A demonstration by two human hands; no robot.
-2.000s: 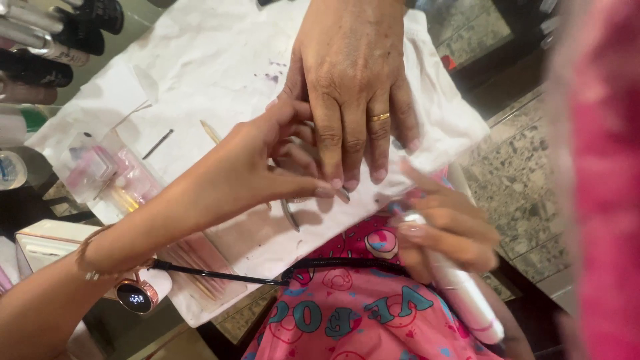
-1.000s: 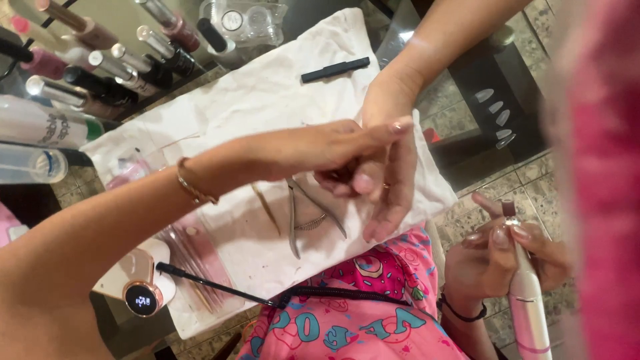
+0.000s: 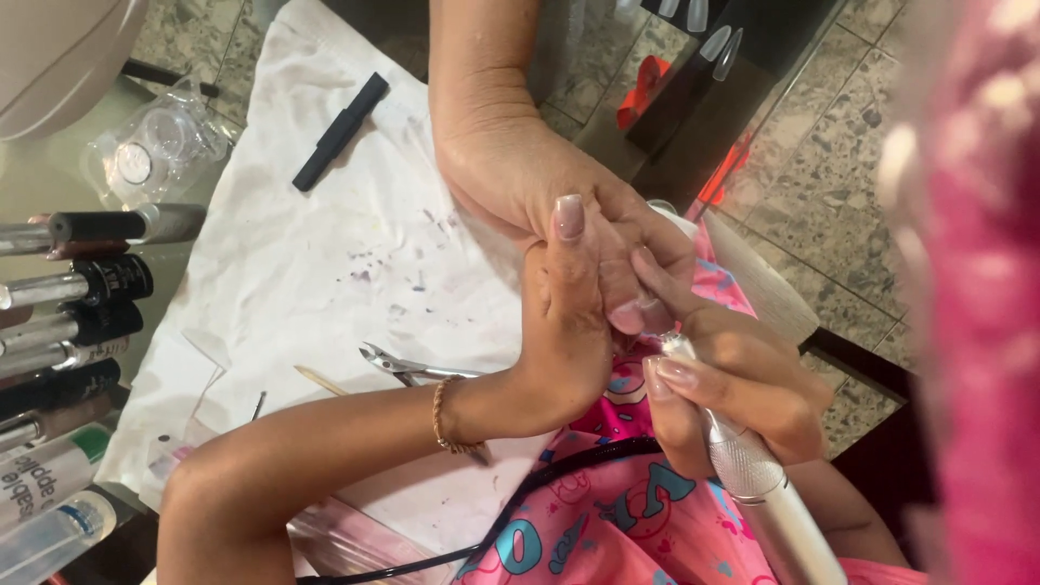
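Observation:
My left hand [image 3: 566, 325], with a rope-like bracelet at its wrist, holds the fingers of another person's hand [image 3: 520, 175], which comes in from the top. An electric nail drill [image 3: 749, 459] with a silver, knurled grip is in my right hand [image 3: 739, 374]. Its tip is at or very near the other person's nail [image 3: 654, 315]; contact cannot be told. Under my left wrist, cuticle nippers [image 3: 410, 366] lie on a white cloth [image 3: 325, 268], partly hidden. A wooden stick [image 3: 321, 379] is beside them.
Nail polish bottles [image 3: 49, 333] stand or lie at the left, near clear plastic packaging [image 3: 150, 154]. A black bar-shaped thing [image 3: 341, 132] rests on the cloth. A black cord [image 3: 561, 467] crosses the pink printed fabric [image 3: 585, 520]. Nail tips [image 3: 715, 43] are at the top right.
The drill in my right hand has come from the lower right up to the other person's fingers. My left hand has turned, its thumb now pointing up. The view has shifted and come closer.

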